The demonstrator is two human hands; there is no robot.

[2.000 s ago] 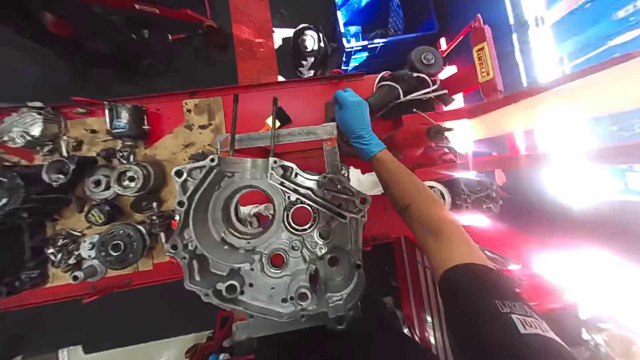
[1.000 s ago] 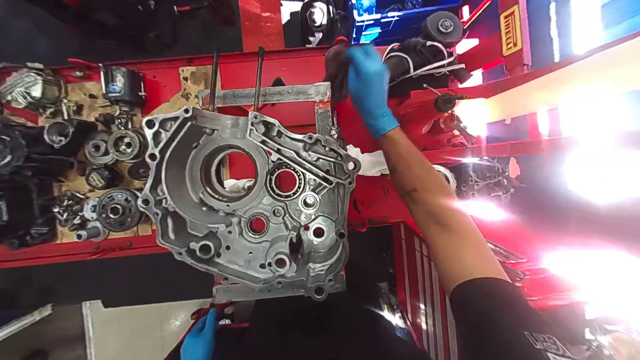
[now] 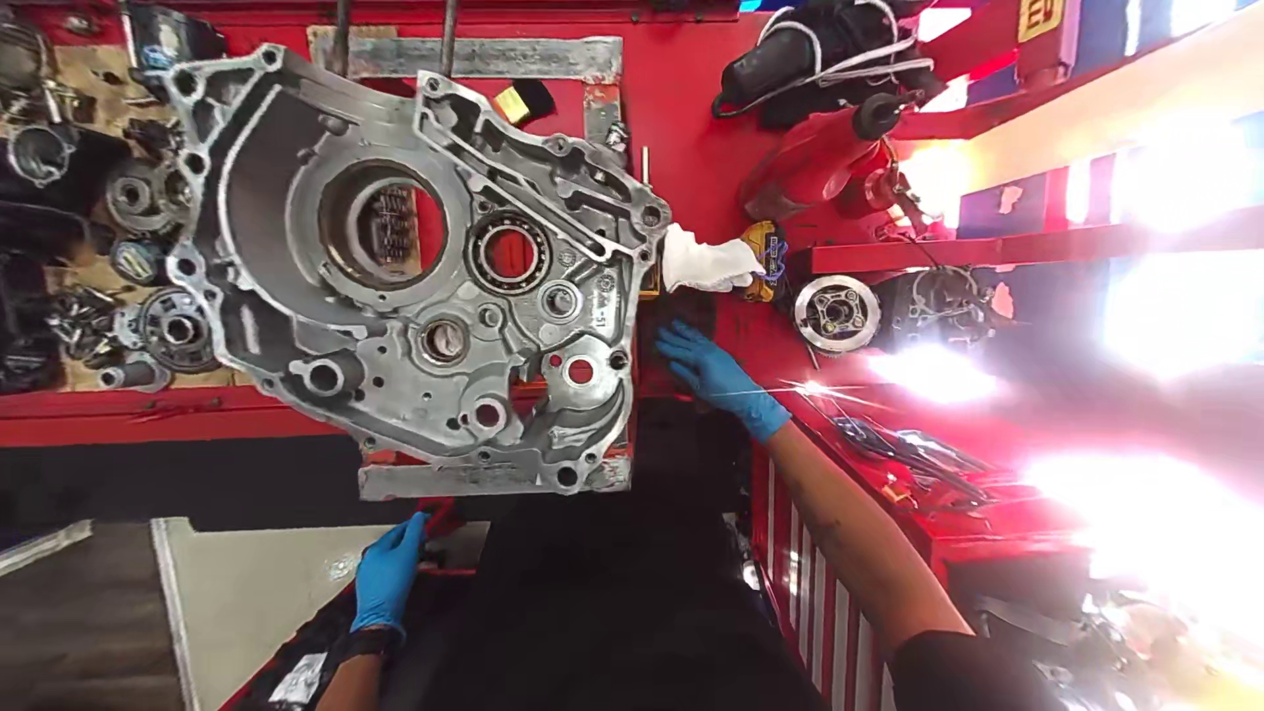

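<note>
A bare metal engine crankcase half (image 3: 464,380) with a bearing pressed into it sits on a metal frame (image 3: 494,481) over the red bench. To its right, my right hand (image 3: 721,380), in a blue glove, lies with extended fingers on a dark patch, which looks like a cloth (image 3: 681,321), near the bench edge; whether it grips the cloth is unclear. My left hand (image 3: 387,578), also gloved in blue, is low in front of the bench. Its fingertips are by a red part (image 3: 441,516), and the grip cannot be made out.
Engine parts, including a gear assembly (image 3: 178,331), lie on cardboard at the left. Right of the crankcase are a white cloth (image 3: 709,262), a yellow and black tool (image 3: 763,259), a red bottle-like container (image 3: 810,163) and a round metal part (image 3: 837,314). A red drawer cabinet (image 3: 815,583) stands nearer.
My right hand has come from beyond the crankcase's far right corner, where it held something dark, to the near bench edge. My left hand shows more fully. The view has shifted.
</note>
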